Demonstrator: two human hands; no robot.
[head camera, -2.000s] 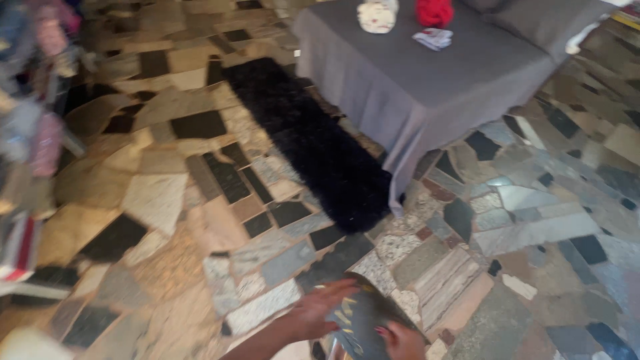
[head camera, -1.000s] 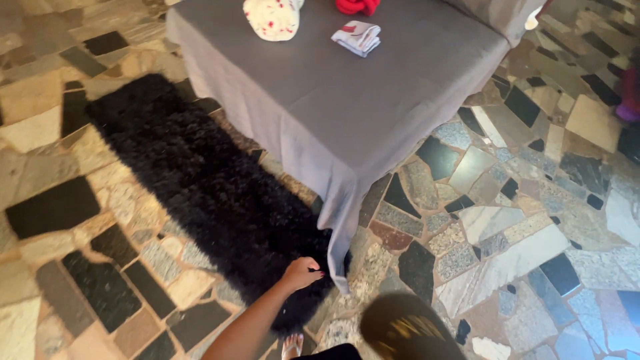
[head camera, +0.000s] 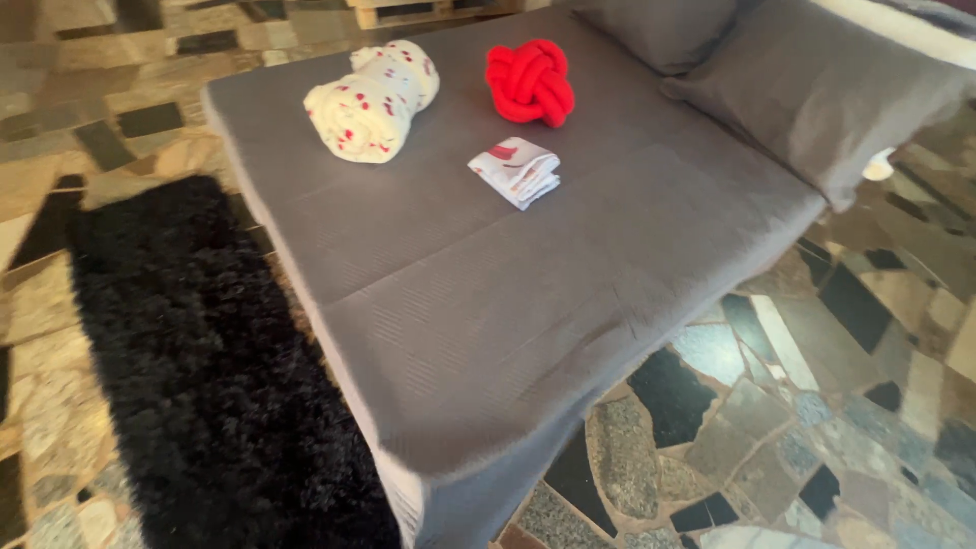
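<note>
Neither my left hand nor my right hand shows in the head view now. A bed with a grey cover (head camera: 488, 305) fills the middle, its near corner pointing at me. On it lie a rolled cream blanket with red spots (head camera: 366, 110) at the upper left, a red knotted cushion (head camera: 530, 82) to its right, and a folded white cloth with a red print (head camera: 515, 169) just below the cushion. Two grey pillows (head camera: 808, 84) rest at the far right end.
A shaggy black rug (head camera: 221, 366) lies on the floor along the bed's left side. The floor is irregular stone paving (head camera: 762, 442). Part of a pale wooden piece (head camera: 366, 14) stands beyond the bed's far edge.
Both hands were near the bottom two seconds ago, with a dark item between them; one reached toward the bed's hanging corner a second ago. Both have left view. The view has moved closer over the bed.
</note>
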